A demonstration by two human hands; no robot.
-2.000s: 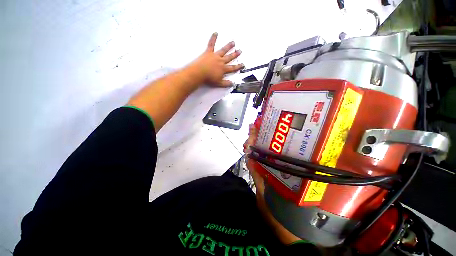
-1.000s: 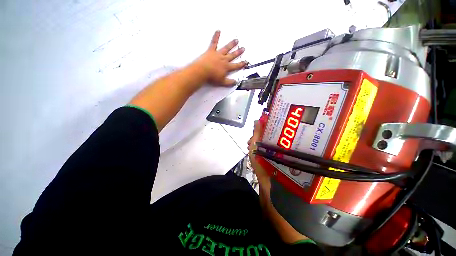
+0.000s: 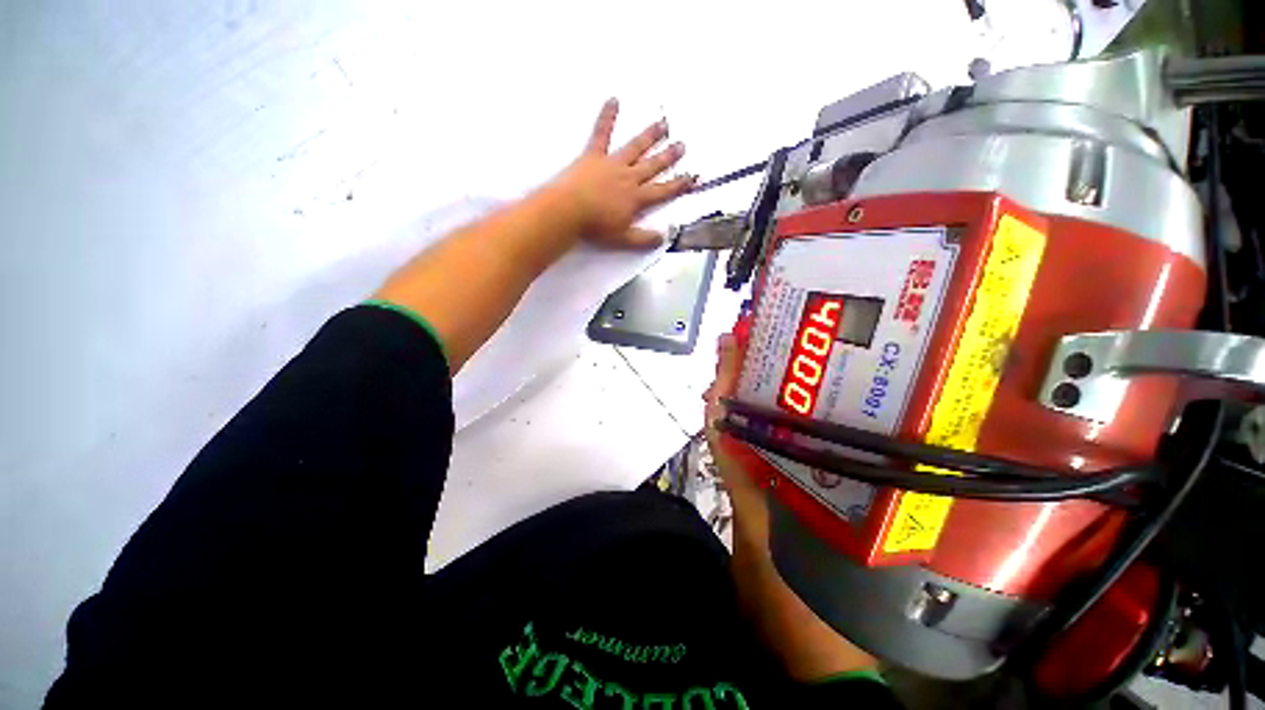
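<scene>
The red and silver straight knife cutting machine [image 3: 1068,347] fills the right side, its display reading 4000. My left hand [image 3: 617,187] lies palm down on the white marker paper [image 3: 181,153], fingers spread, holding nothing, just left of the narrow metal knife standard [image 3: 710,233]. My right hand [image 3: 731,402] is on the machine's near left side, behind the red housing. Its fingers and the handle are mostly hidden. The flat grey base plate [image 3: 659,301] shows below the standard. The blade edge cannot be made out.
Black cables [image 3: 943,472] loop across the red body. A curved silver carrying handle [image 3: 1165,355] sticks out to the right, with grey bars [image 3: 1214,81] at the top right. Scraps [image 3: 703,488] show below the paper's edge. Small dark pieces lie at the top right.
The machine, with its base plate and my right hand, has shifted to the right in view. My left hand has also shifted slightly right and stays flat with fingers spread.
</scene>
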